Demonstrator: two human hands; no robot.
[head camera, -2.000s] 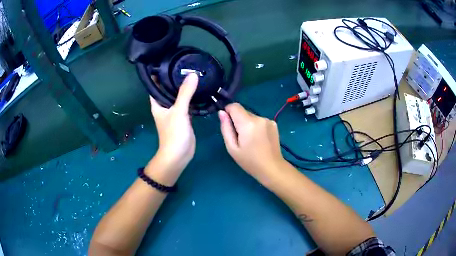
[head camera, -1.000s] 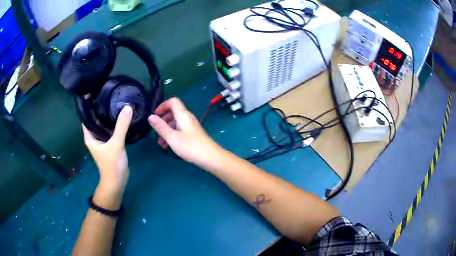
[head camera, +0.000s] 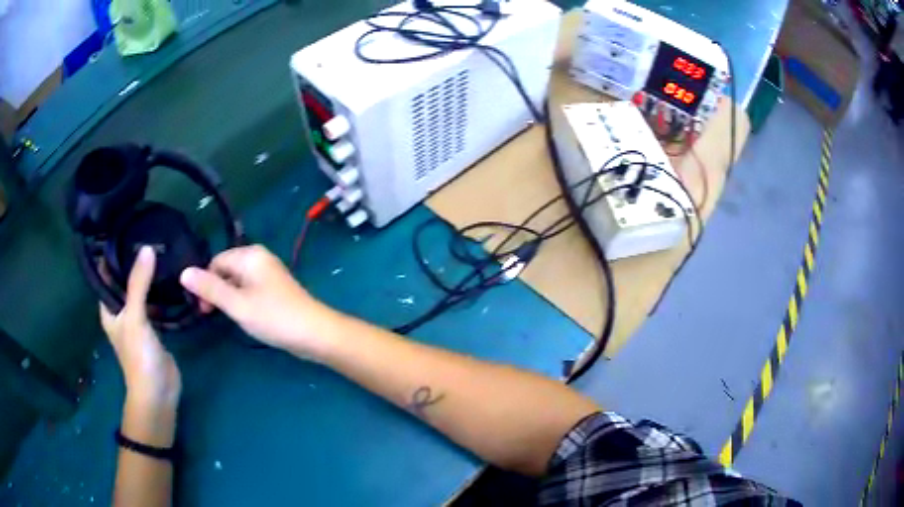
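Observation:
Black over-ear headphones (head camera: 164, 233) are at the left, above the bench surface, with the two earcups one above the other inside the headband. My left hand (head camera: 142, 337) holds the lower earcup from below, thumb on its outer face. My right hand (head camera: 248, 292) is at the right edge of the same earcup, thumb and fingertips pinched together there. Whatever is between its fingertips is hidden. A black test cable (head camera: 436, 315) runs from the tangle toward my right forearm, which hides part of it.
A white DC bench power supply (head camera: 441, 119) with a loose cable on top stands behind my right forearm. A cream test box (head camera: 620, 178) and a red-digit dual-display meter (head camera: 654, 64) sit right of it on a cardboard mat (head camera: 535, 183). The bench edge and taped floor are at right.
The view has turned right, so headphones and instruments appear further left. The plug tip seen earlier between my right fingers no longer shows; that hand is now against the earcup's edge. The meter's digits differ.

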